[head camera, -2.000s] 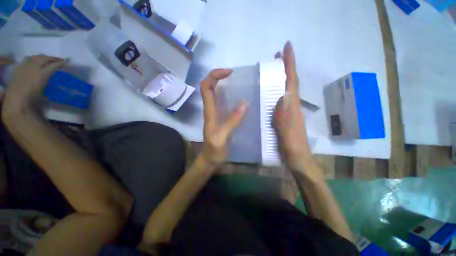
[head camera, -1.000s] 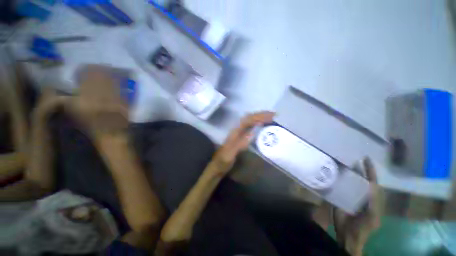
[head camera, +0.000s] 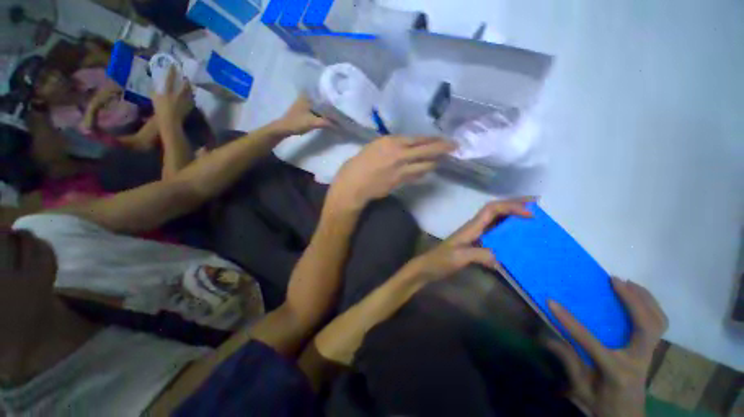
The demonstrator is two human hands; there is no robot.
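Note:
A retail carton with its solid blue side up (head camera: 559, 277) is held between my two hands at the table's front edge, tilted down to the right. My left hand (head camera: 469, 244) grips its upper left end. My right hand (head camera: 616, 350) grips its lower right end, with a finger along the near side. The carton looks closed; its contents and underside are hidden.
A person beside me on the left reaches with a hand (head camera: 391, 167) towards open boxes holding a white unit (head camera: 347, 89) and a pale round-ended part (head camera: 489, 138). Farther left another person holds a white unit (head camera: 166, 69). Blue boxes (head camera: 230, 75) lie beyond.
The open carton with the white unit showing is replaced in my hands by a blue face. The view has swung left, and the neighbour's hands have moved to the open boxes.

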